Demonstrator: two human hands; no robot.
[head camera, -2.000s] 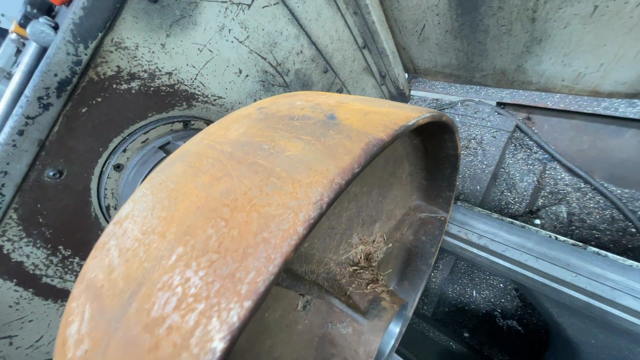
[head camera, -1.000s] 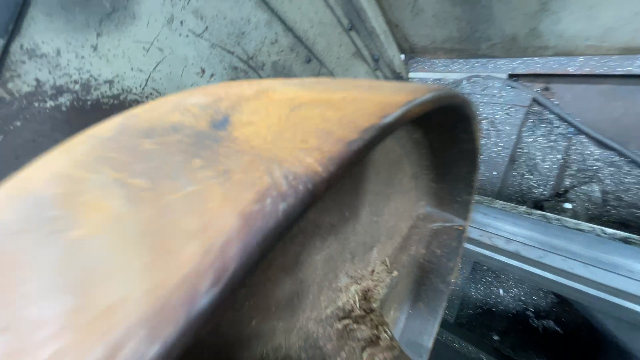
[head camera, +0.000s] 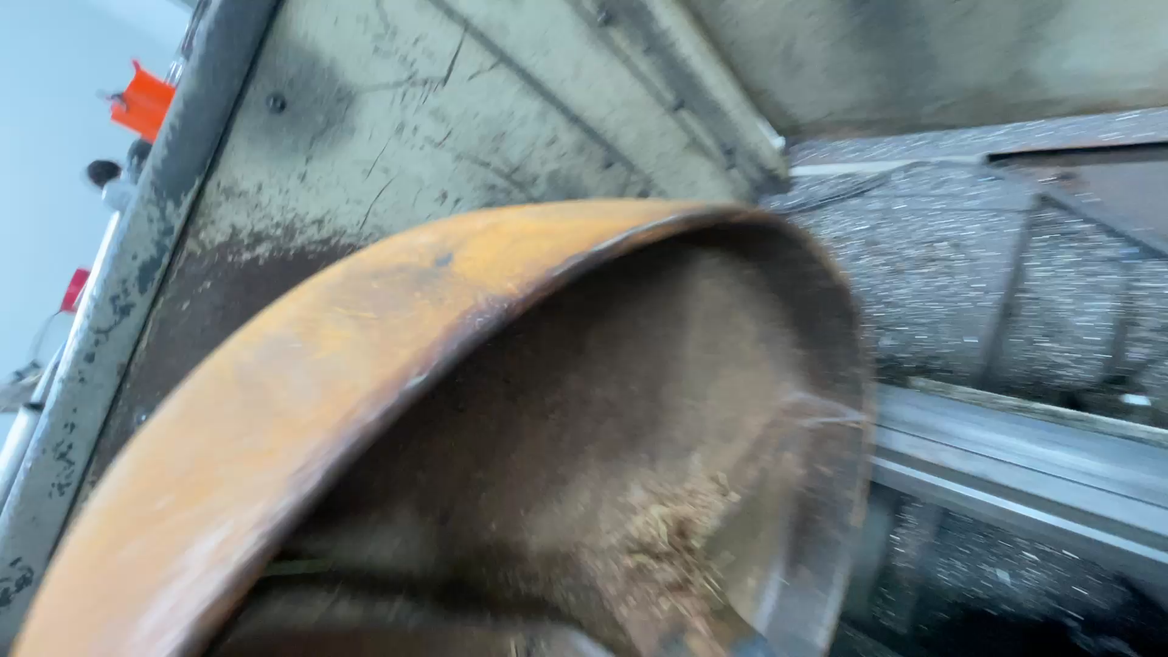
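Neither my left hand nor my right hand shows in the head view. A large round metal part like a drum or pulley, its outer rim (head camera: 365, 338) coated in orange-brown rust, fills the lower left and middle. Its hollow side faces right and down. Inside it, a clump of curly brownish shavings (head camera: 680, 538) lies near the hub area, which is partly cut off by the lower edge. The picture is blurred.
Behind stands a worn, pale green machine panel (head camera: 392, 109) with chipped paint. At right, metal chips (head camera: 931, 265) cover a tray beside a smooth metal rail (head camera: 1022, 465). Orange (head camera: 143, 102) and red (head camera: 75, 290) objects show at far left.
The view has shifted, so more of the hollow inside of the round part shows, along with the panel's left edge. The flange seen behind the part two seconds ago is hidden.
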